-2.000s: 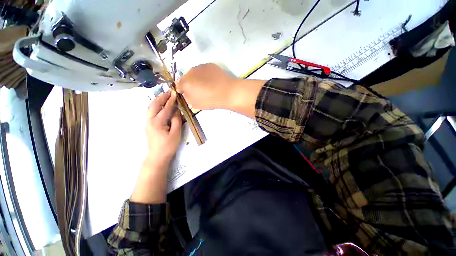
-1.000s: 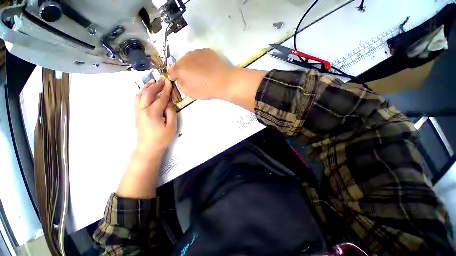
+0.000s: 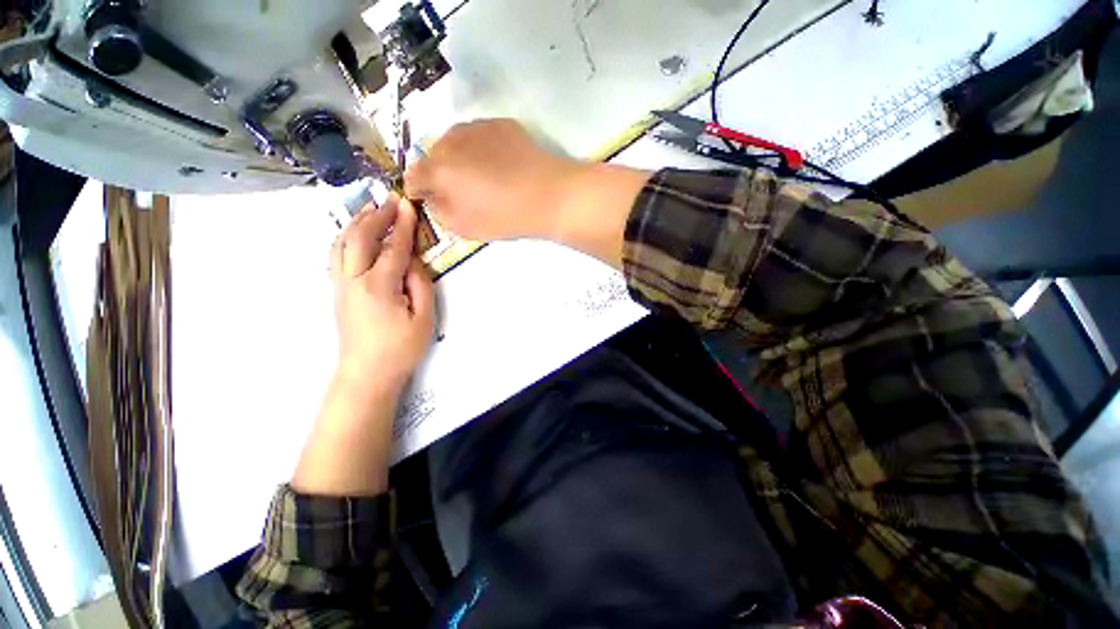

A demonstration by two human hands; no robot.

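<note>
The brown strap strip (image 3: 425, 231) lies under the fingers of both hands, and only a short end shows below them. My left hand (image 3: 382, 285) has its fingertips on the strip just in front of the needle area. My right hand (image 3: 473, 181) is closed at the strip's right side, with its fingertips against my left fingertips. The presser foot and needle (image 3: 402, 141) are just beyond the fingertips and partly hidden. The white-grey sewing machine head (image 3: 197, 74) is above the hands.
A bundle of brown strips (image 3: 133, 369) hangs over the table's left side. Red-handled snips (image 3: 737, 138) lie right of the hands, beside a black cable (image 3: 719, 80). A ruler scale (image 3: 903, 113) is printed on the white table (image 3: 270, 369). A dark apron (image 3: 602, 492) is below the edge.
The strip's free end, long below the hands two seconds ago, is now mostly drawn up towards the needle. Both hands stay at the foot. The view has shifted slightly.
</note>
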